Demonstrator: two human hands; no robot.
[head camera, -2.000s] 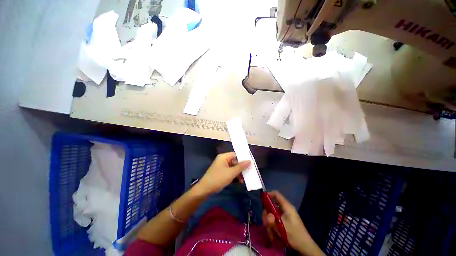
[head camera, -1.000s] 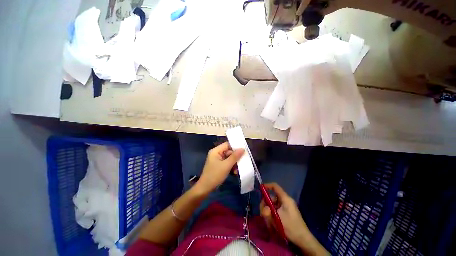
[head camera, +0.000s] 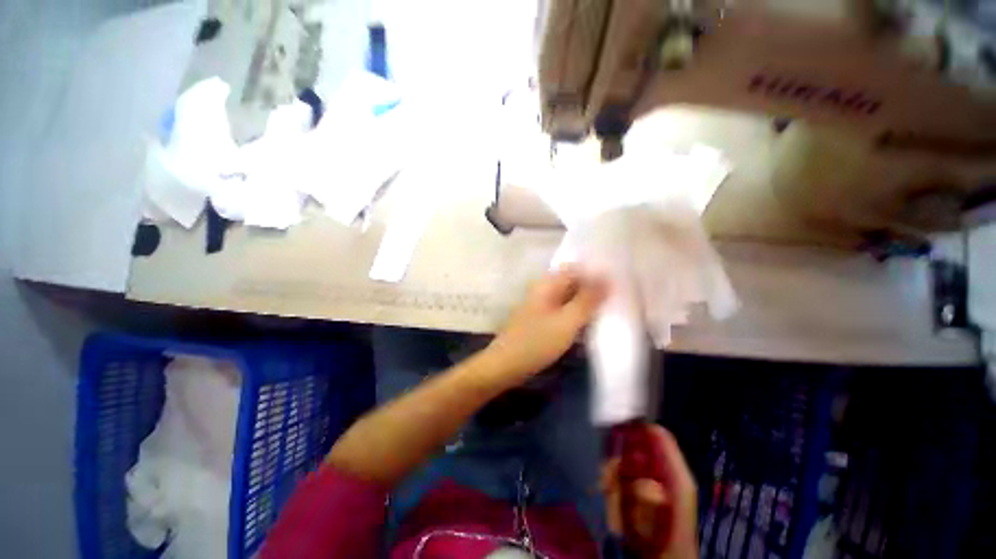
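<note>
My left hand (head camera: 546, 317) is at the table's front edge, at the left side of the pile of white strips (head camera: 666, 257) under the machine needle. A white fabric strip (head camera: 617, 366), blurred, hangs down from its fingers. My right hand (head camera: 661, 491) is below the table edge, closed around the red handles of the scissors (head camera: 639, 453). The scissors' blades are blurred and partly hidden beside the strip, so I cannot tell if they are open. A single white strip (head camera: 400, 246) lies flat on the table left of the pile.
The cream sewing machine (head camera: 765, 98) stands over the pile. Loose white pieces (head camera: 262, 175) lie on the table (head camera: 328, 297) at left. A blue basket with white cloth (head camera: 249, 437) stands below left. Another blue basket (head camera: 814, 459) is below right.
My left hand has moved up and right with the strip, from above the lap to the pile. My right hand and the scissors have moved right. The view has shifted.
</note>
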